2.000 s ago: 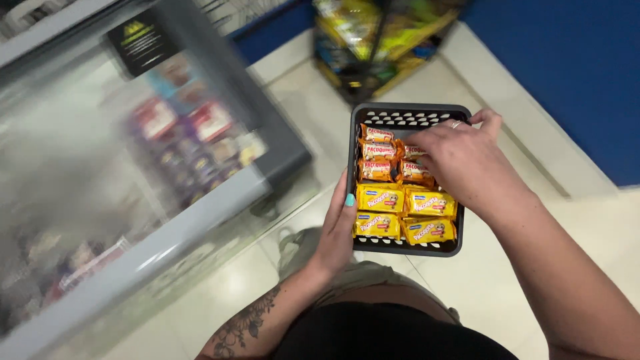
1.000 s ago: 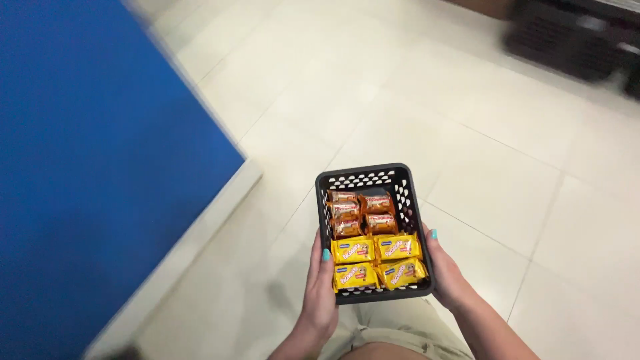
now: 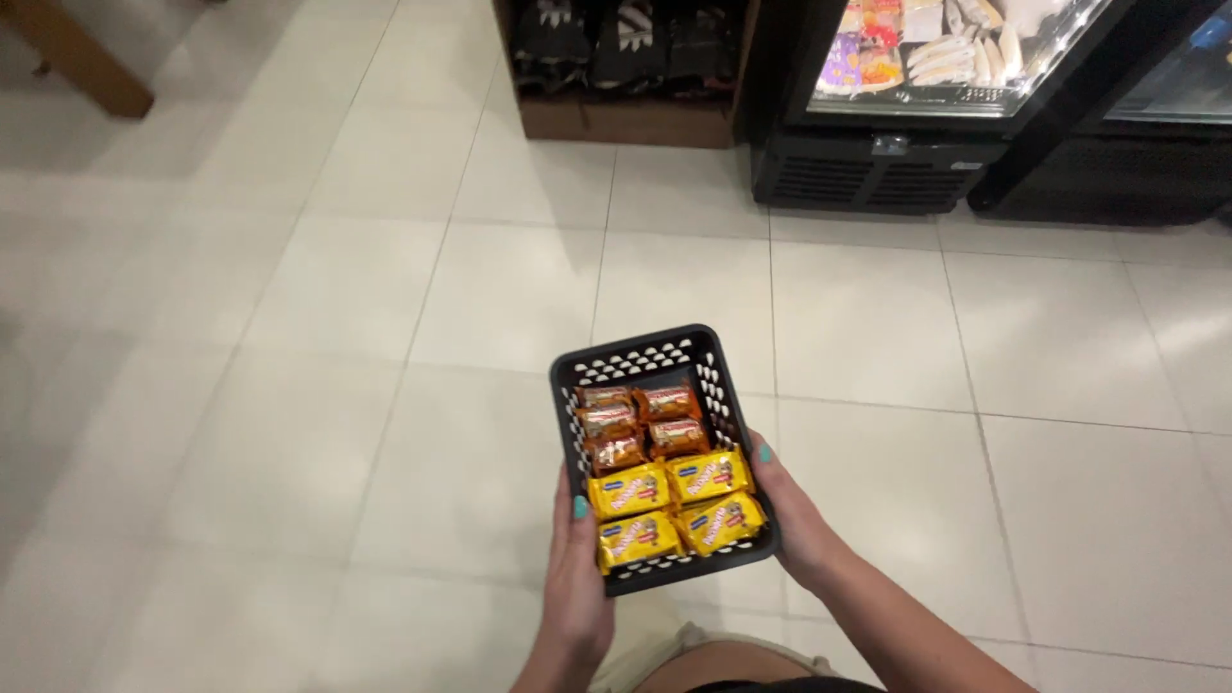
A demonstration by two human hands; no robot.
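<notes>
Both hands carry a black perforated plastic basket (image 3: 632, 343) in front of my body. My left hand (image 3: 576, 577) grips its left side near the lower corner, thumb on the rim. On the opposite side, my right hand (image 3: 794, 520) holds the wall, its thumb at the rim. Yellow-wrapped sweets (image 3: 630, 491) lie in two rows in the near half of the basket. Behind them sit several smaller sweets in orange-brown wrappers (image 3: 677, 437), in two columns. The fingers under the basket are mostly hidden.
Pale floor tiles (image 3: 866, 327) spread around me. Ahead stands a brown wooden shelf unit (image 3: 630, 123) with dark packages. To its right are a lit black display fridge (image 3: 866, 173) with packaged food and a second black fridge (image 3: 1116, 178). A wooden leg (image 3: 91, 63) shows at upper left.
Two seconds ago my right hand was over the sweets inside the basket; now it holds the basket's right side. The view has swung from a glass-topped freezer and blue panel to the shelf and fridges.
</notes>
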